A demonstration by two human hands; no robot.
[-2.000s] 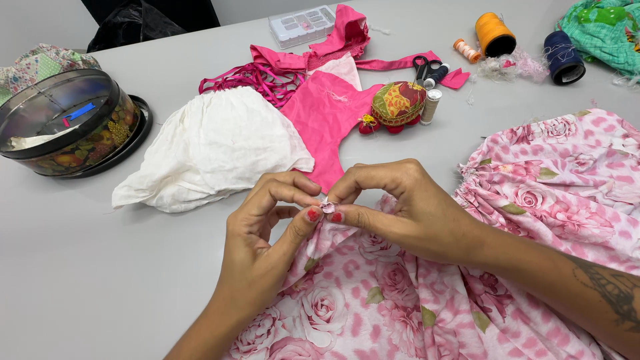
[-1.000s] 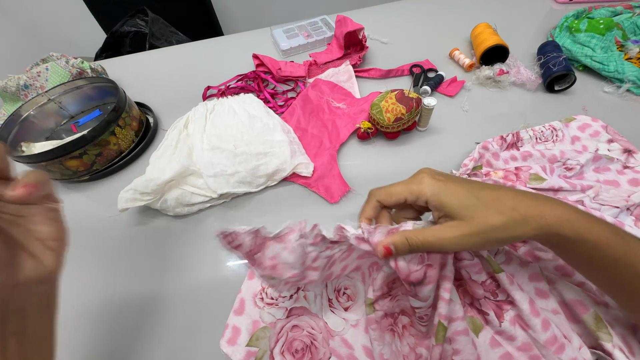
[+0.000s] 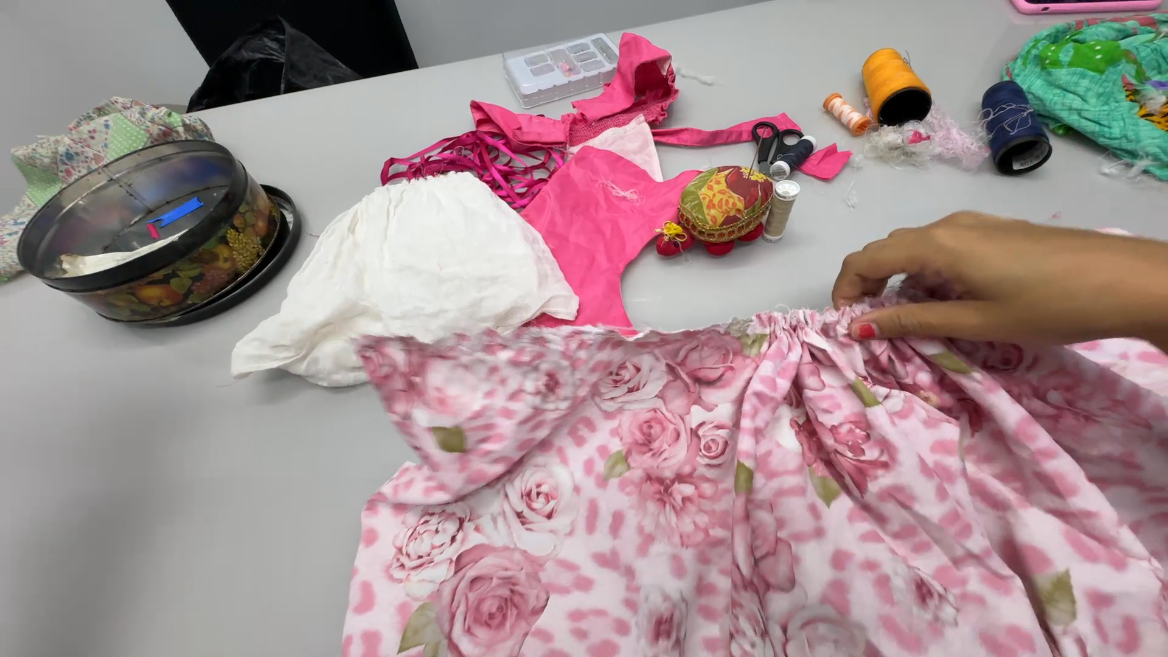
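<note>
My right hand [image 3: 967, 278] pinches the gathered top edge of a pink rose-print fabric [image 3: 657, 474], its thumb in front and its fingers behind. From the hand the fabric's frayed edge runs left, past the gathers, to a flat corner that folds over. My left hand is out of view. Behind the fabric lie a gathered white cloth piece [image 3: 429, 255] and a bright pink cloth piece [image 3: 584, 228]. A patchwork pincushion [image 3: 725, 203] stands beside a spool of pale thread [image 3: 782, 210], with black-handled scissors [image 3: 771, 141] just behind.
At the left, a round tin with fruit decoration [image 3: 164, 283] holds small items. A clear compartment box [image 3: 561, 68] sits at the back. Orange [image 3: 894, 82] and navy [image 3: 1013, 123] thread cones, an orange-and-white spool [image 3: 847, 114] and green printed cloth [image 3: 1086, 82] are at the right.
Two seconds ago both hands met at the fabric's edge. My left hand moved off to the left and has left the view. The fabric's top edge is now spread out to the left.
</note>
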